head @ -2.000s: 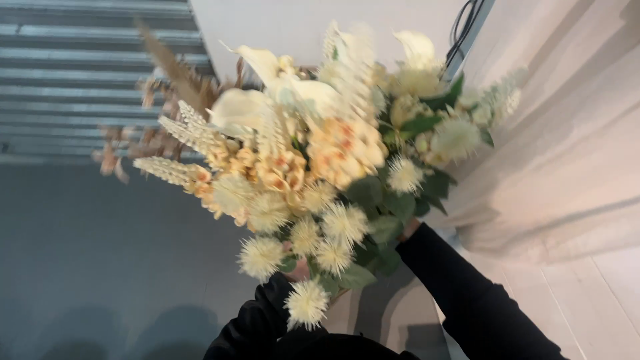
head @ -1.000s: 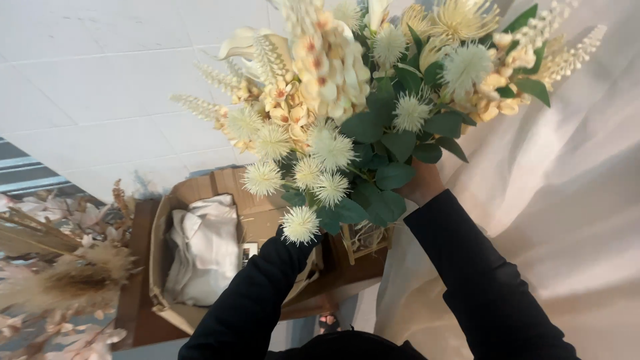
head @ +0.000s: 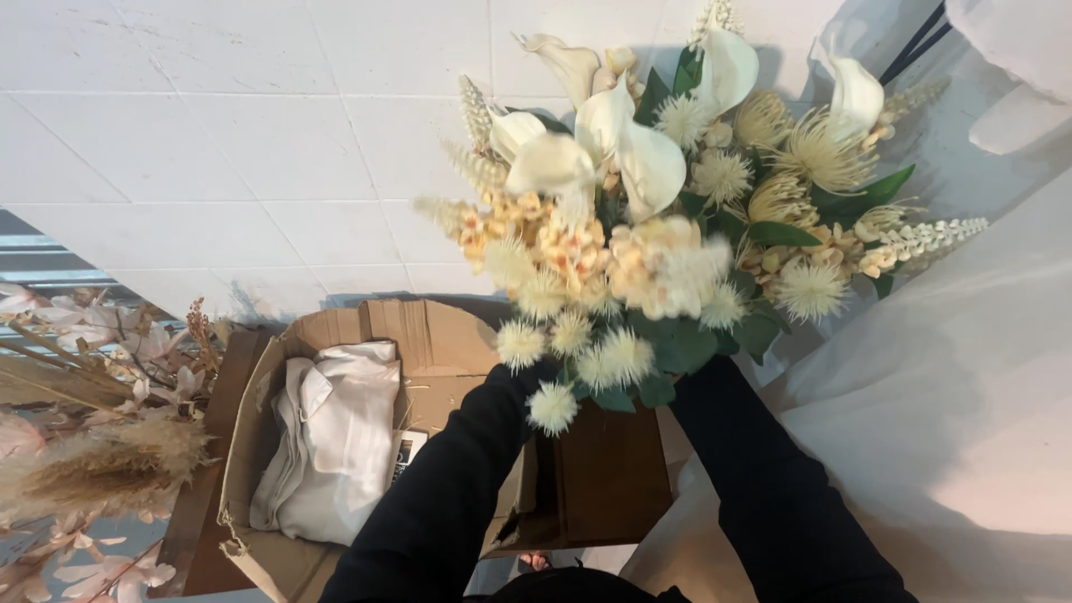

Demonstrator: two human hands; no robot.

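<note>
A large arrangement of artificial flowers (head: 649, 251), with white calla lilies, peach blossoms, spiky cream blooms and green leaves, fills the upper middle and right of the head view. Both my arms, in black sleeves, reach up to its underside from the bottom edge. My left hand is hidden behind the lower left blooms, and my right hand is hidden under the leaves at the lower right. Whether the fingers grip the arrangement does not show. Left of my left sleeve lies an open cardboard box (head: 448, 352) with folded pale satin cloth (head: 339, 444) in it.
The box stands on a dark brown wooden table (head: 615, 477) against a white block wall (head: 209, 159). Pale draped fabric (head: 946, 394) hangs at the right. Pink artificial blossoms and pampas grass (head: 117, 461) stand at the far left. Dark cables run at the upper right.
The view has swung to the box, table and white wall. Two seconds ago the flowers were in front of a corrugated surface; now they are against the white wall. My hands have remained at their underside.
</note>
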